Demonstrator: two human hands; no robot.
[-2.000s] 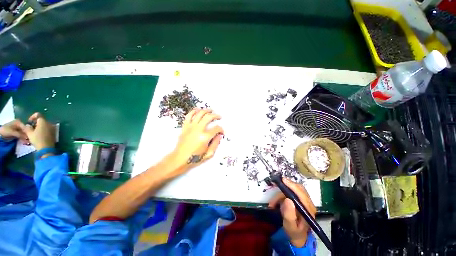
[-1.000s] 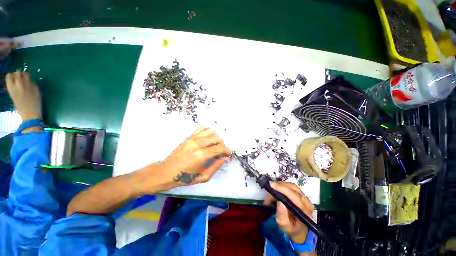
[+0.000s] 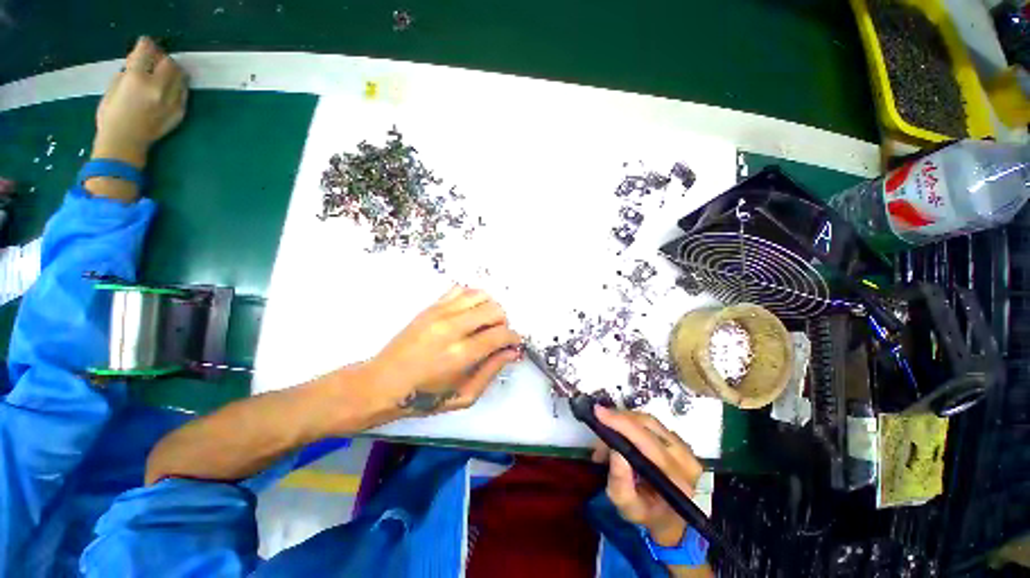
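My left hand (image 3: 450, 348) is low over the white work board (image 3: 531, 215), thumb and forefinger pinched on a tiny component, mostly hidden by the fingertips. My right hand (image 3: 652, 469) is shut on the black handle of the soldering iron (image 3: 633, 452). The iron's thin metal tip meets the left fingertips; whether it touches the part is too small to tell. A loose heap of small components (image 3: 384, 192) lies at the board's upper left. Small dark and silvery pieces (image 3: 649, 367) are scattered to the right of the iron tip.
Right: fume fan (image 3: 751, 271), tan round dish (image 3: 762, 378), yellow sponge (image 3: 913, 457), plastic bottle (image 3: 943, 192), yellow parts tray (image 3: 887, 68). Left: solder wire spool (image 3: 138, 330) and another person's hand (image 3: 142, 96) and blue sleeve. Dark green conveyor (image 3: 508, 34) runs behind.
My left hand has moved from beside the heap down to the iron tip, with the iron shifted left to meet it. The neighbour's hand has moved up to the conveyor's white edge.
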